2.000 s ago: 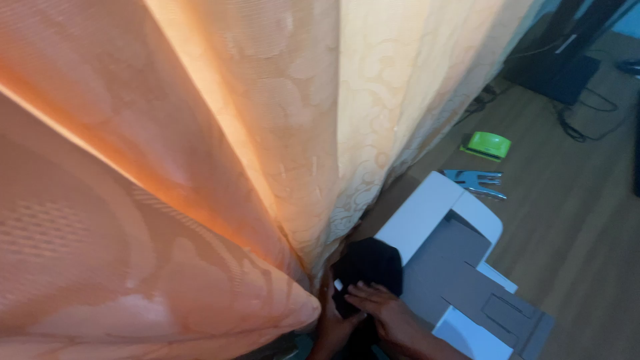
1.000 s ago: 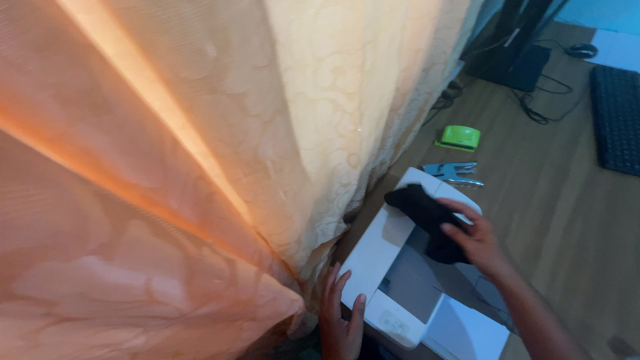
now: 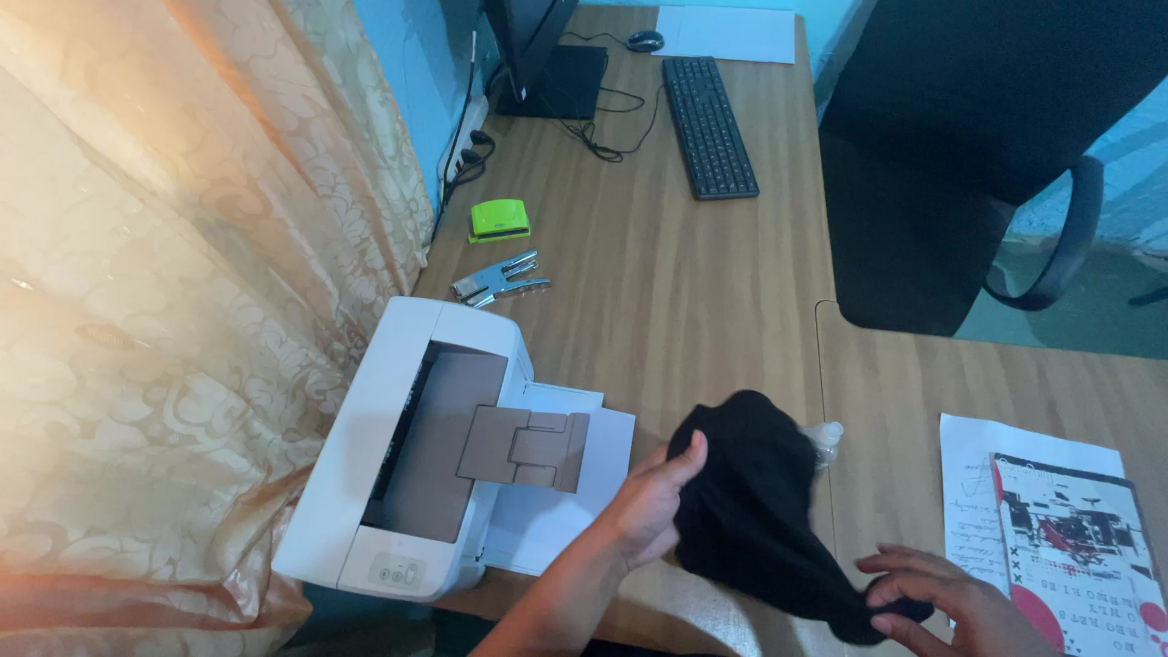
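Note:
A black cloth [image 3: 753,511] is stretched between my two hands above the desk, to the right of a white printer [image 3: 338,456]. My left hand [image 3: 652,502] grips its left edge, thumb on top. The fingers of my right hand [image 3: 940,593] pinch its lower right end. Behind the cloth, a small clear plastic bottle [image 3: 826,438] is partly hidden. White paper [image 3: 557,511] lies under the printer's grey tray flap [image 3: 529,447].
Beyond the printer lie a silver stapler [image 3: 497,278], a green hole punch [image 3: 500,219], a keyboard [image 3: 710,128], a mouse [image 3: 645,41] and a monitor stand [image 3: 557,82]. A notebook [image 3: 1077,538] rests on paper at right, near a black chair [image 3: 922,182]. A curtain [image 3: 201,319] hangs left.
The black cloth has moved off the printer to its right. My left hand has left the printer's edge and now holds the cloth too. The view has swung right.

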